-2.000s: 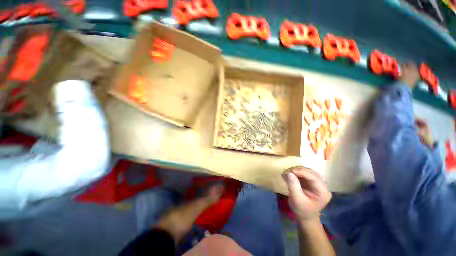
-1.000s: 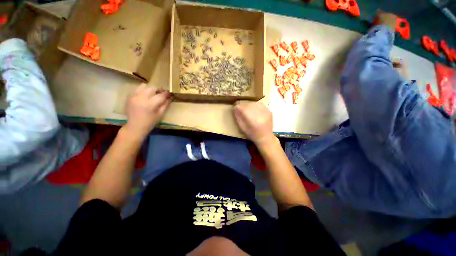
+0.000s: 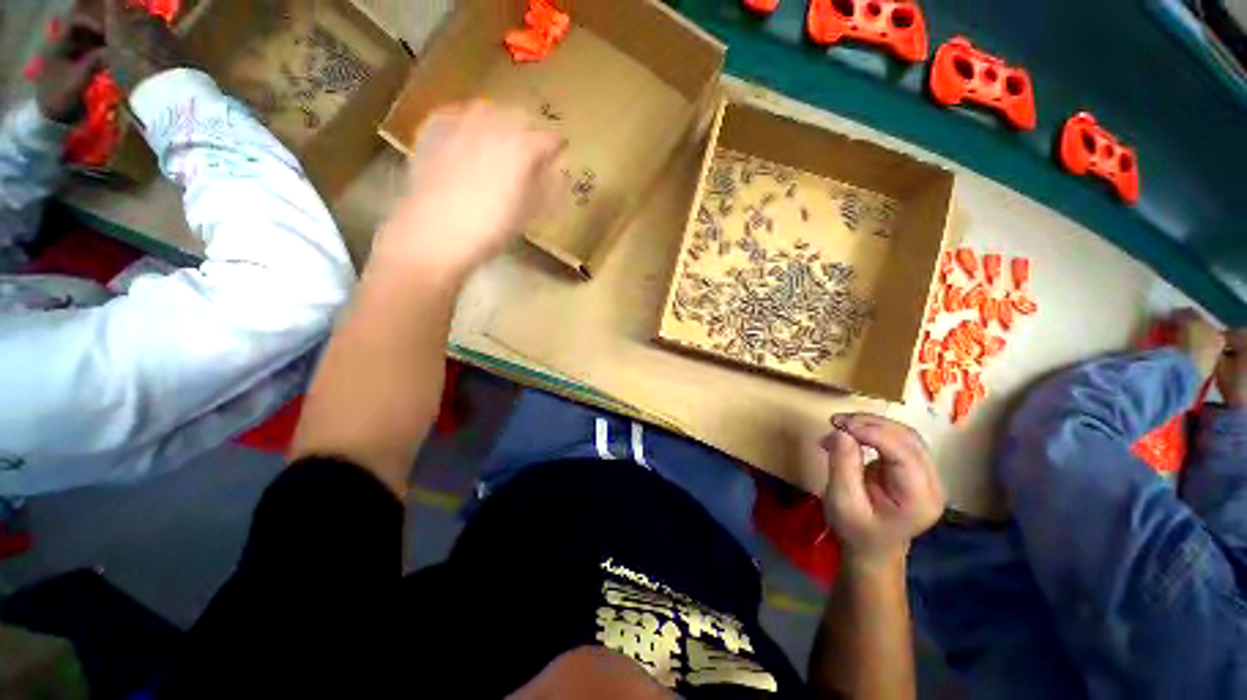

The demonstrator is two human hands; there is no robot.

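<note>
My left hand point(image 3: 472, 185) is blurred over the near left part of the left cardboard box point(image 3: 663, 34); its fingers are curled and what they hold cannot be made out. Orange pieces point(image 3: 536, 30) lie at that box's far side. The spring box point(image 3: 927, 280) stands in front of me with many small metal springs point(image 3: 780, 308). My right hand point(image 3: 885, 481) is at the bench's front edge, thumb and forefinger pinched on a tiny dark piece, apparently a spring. Loose orange trigger buttons point(image 3: 964, 342) lie right of the spring box.
Orange controller shells point(image 3: 982, 85) stand on the green belt point(image 3: 807, 79) behind the boxes. A co-worker's white sleeve point(image 3: 239, 178) is at left beside another box with metal pieces point(image 3: 369, 116). A co-worker's blue sleeve point(image 3: 1094, 424) is at right.
The view has swung, so the boxes sit further right. My left hand has moved from the spring box's front to over the left box. My right hand has turned, its pinched fingertips now showing.
</note>
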